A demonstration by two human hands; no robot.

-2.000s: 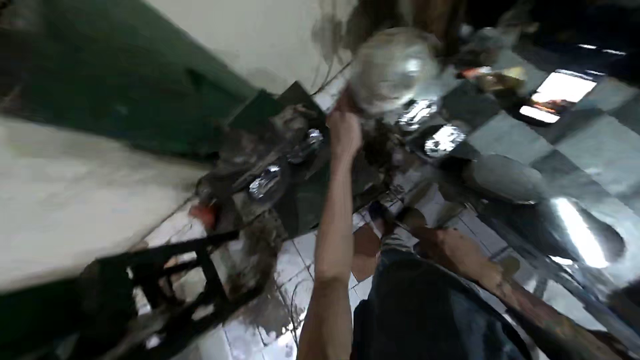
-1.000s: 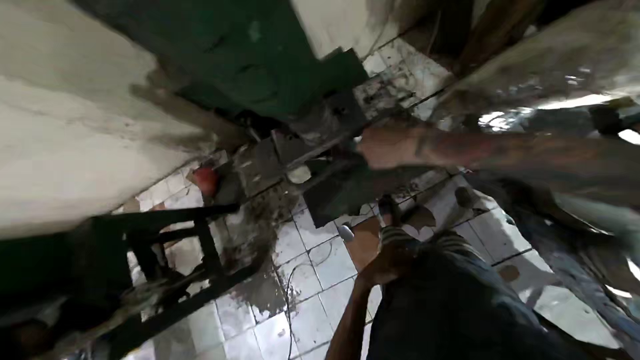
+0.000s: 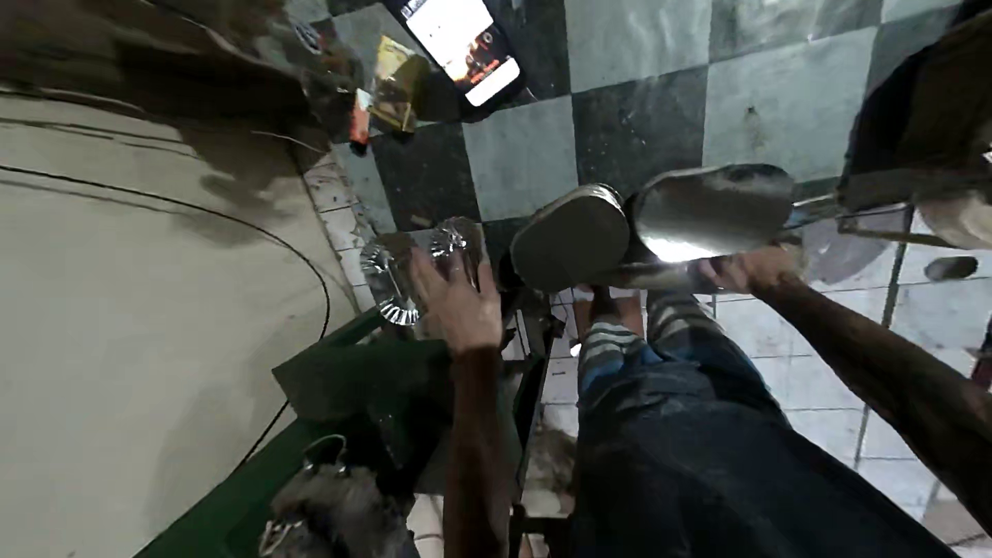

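Observation:
My left hand (image 3: 461, 306) lies with fingers spread on shiny metal pieces with crimped rims (image 3: 391, 291), at the left end of a checkered tiled surface (image 3: 519, 155). Its palm and fingers partly cover them. My right hand (image 3: 748, 271) is at the near edge of that surface, fingers curled, beside a shiny oval metal piece (image 3: 713, 205); whether it grips the piece or the edge cannot be told. A duller grey oval piece (image 3: 573, 240) lies between the two hands.
A phone with a lit screen (image 3: 465, 54), a yellow packet (image 3: 395, 85) and an orange lighter-like item (image 3: 360, 116) lie at the back. A green metal machine (image 3: 364, 380) stands beside my left forearm. A dark cable (image 3: 256, 229) runs along the pale wall.
The view has swung to the checkered surface. My right hand has left the green machine and is now by the oval pieces. My left hand has moved from near my legs onto the crimped pieces.

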